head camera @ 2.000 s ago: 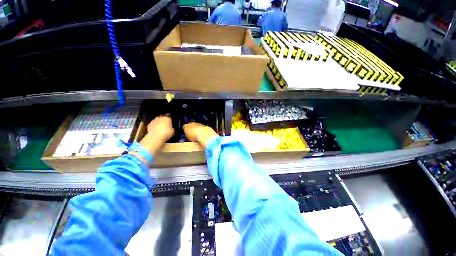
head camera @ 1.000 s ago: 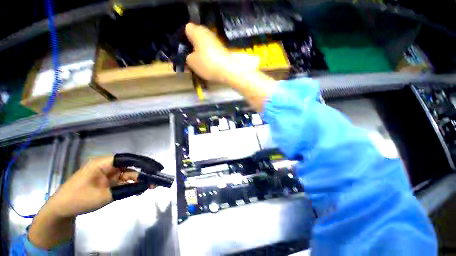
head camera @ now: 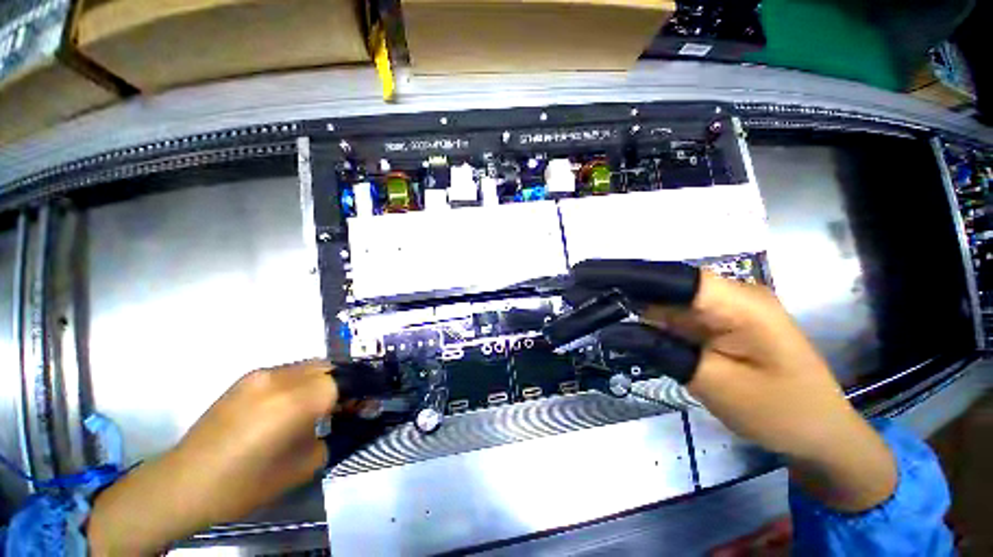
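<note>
The large black circuit board [head camera: 479,375] lies on the line in front of me, with long silver-white heatsinks [head camera: 457,248] in two rows. My right hand [head camera: 751,359], with black finger cots, holds a black cylinder, which looks like a capacitor [head camera: 589,320], tilted between its fingertips just above the board. My left hand [head camera: 261,435], also with black finger cots, is at the board's lower left part. Its fingertips are bent down there, and whether they hold a part cannot be told. Small round silver-topped parts [head camera: 429,419] stand on the board.
Cardboard boxes [head camera: 523,38] stand on the shelf beyond the board, beside a green mat [head camera: 844,41]. Shiny metal plates [head camera: 196,272] flank the board. Another populated board [head camera: 972,207] shows at the right edge. A blue wrist band [head camera: 103,441] is at my left wrist.
My right hand has come back from the shelf box to above the board, holding a black cylinder. My left hand has moved right onto the board's lower left part. The view has tilted down.
</note>
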